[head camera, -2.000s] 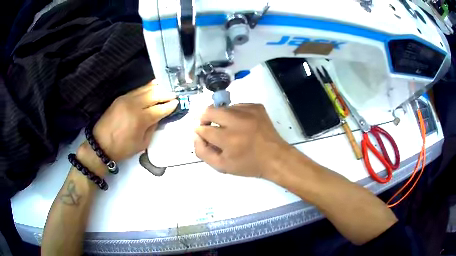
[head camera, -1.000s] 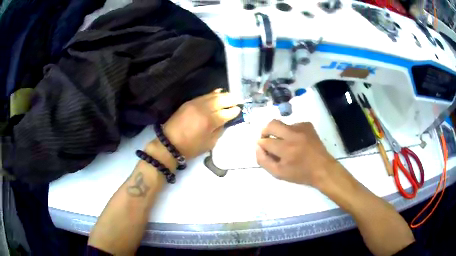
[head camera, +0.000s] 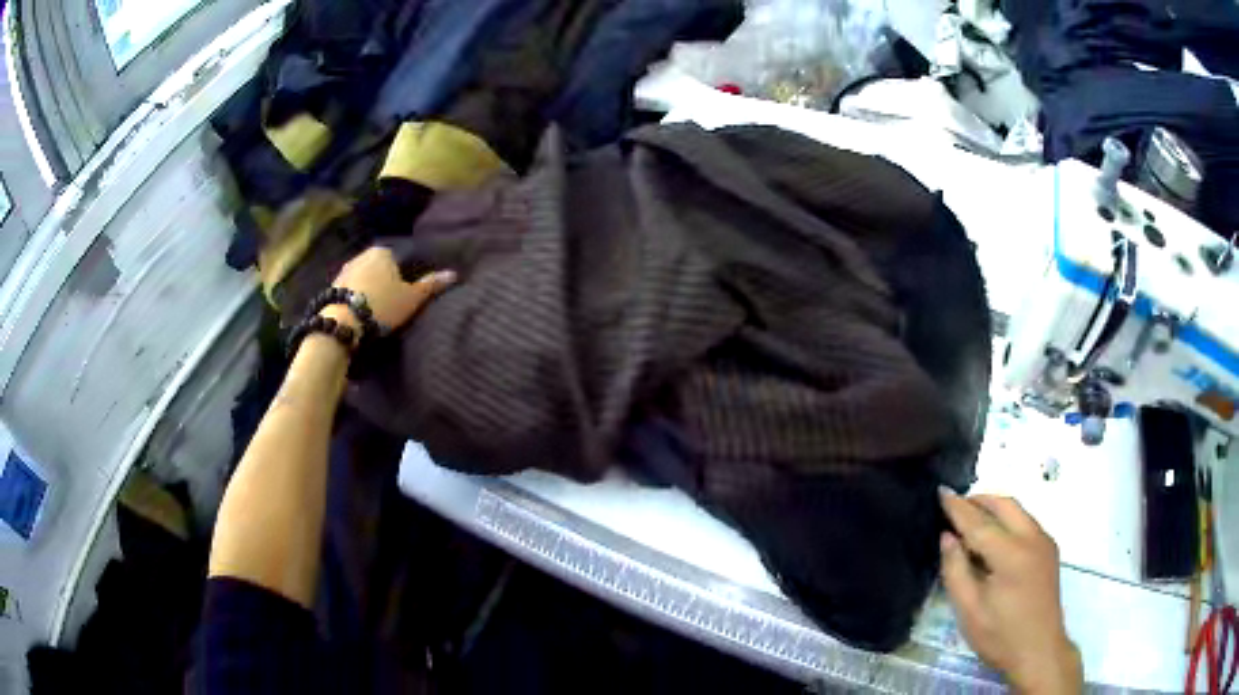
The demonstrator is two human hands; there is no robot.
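The dark garment [head camera: 544, 326] with striped brown-black lining lies bunched over the white table, left of the sewing machine. My left hand [head camera: 387, 292] grips the lining at the garment's left side, with its fingertips partly hidden in the folds. My right hand [head camera: 1003, 570] pinches the garment's dark edge at the lower right, near the table's front. The white sewing machine [head camera: 1087, 272] stands at the right, its needle area apart from the cloth.
A black smartphone [head camera: 1170, 496] lies under the machine head. Red-handled scissors [head camera: 1213, 654] are cut off at the right edge. Dark garments with yellow-tan pieces [head camera: 442, 156] are piled at the back left. A ruler [head camera: 612, 564] runs along the front edge. Clear plastic [head camera: 802, 54] lies behind.
The view has swung left. Both hands have left the needle area and moved apart. The garment has come away from the machine and is spread between them.
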